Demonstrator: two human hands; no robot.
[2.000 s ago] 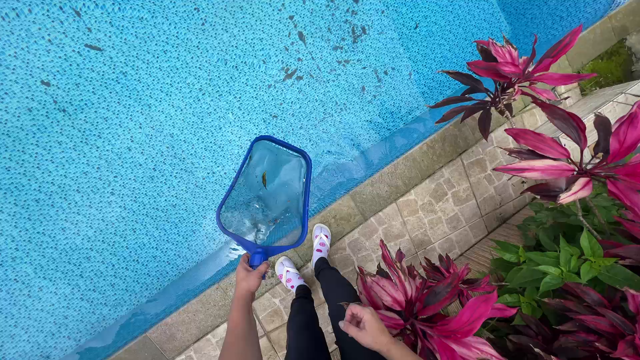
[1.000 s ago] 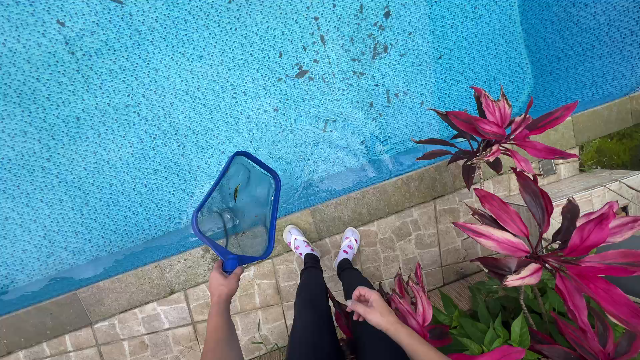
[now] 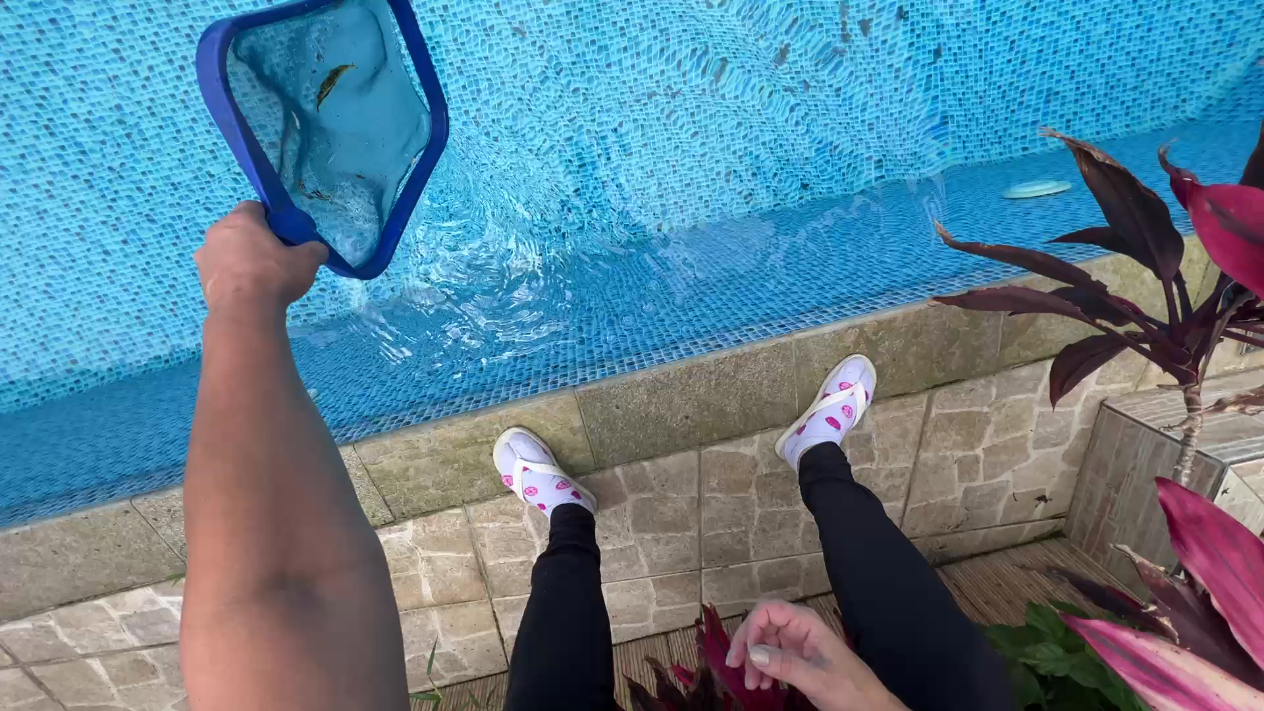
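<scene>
With my left hand (image 3: pixel 259 255) I grip the blue plastic handle socket of a pool skimmer net (image 3: pixel 420 59). The net is held out over the pool water (image 3: pixel 612 138) at the upper left, and a brown leaf (image 3: pixel 334 85) with small debris lies in its mesh. My right hand (image 3: pixel 785 652) hangs at the lower middle with its fingers loosely curled, near the pink cordyline leaves; nothing shows in it. Ripples spread in the water to the right of the net.
My feet in patterned socks and white flip-flops (image 3: pixel 538 474) stand apart at the stone pool coping (image 3: pixel 691 405). Behind it runs stone-look tiling (image 3: pixel 652 523). Cordyline plants (image 3: pixel 1136 286) and a wood-look ledge (image 3: pixel 1126 494) stand at the right. Dark debris lies in the pool.
My left hand has reached farther out over the pool with the skimmer net. My feet have moved wider apart. The view has shifted closer to the pool edge.
</scene>
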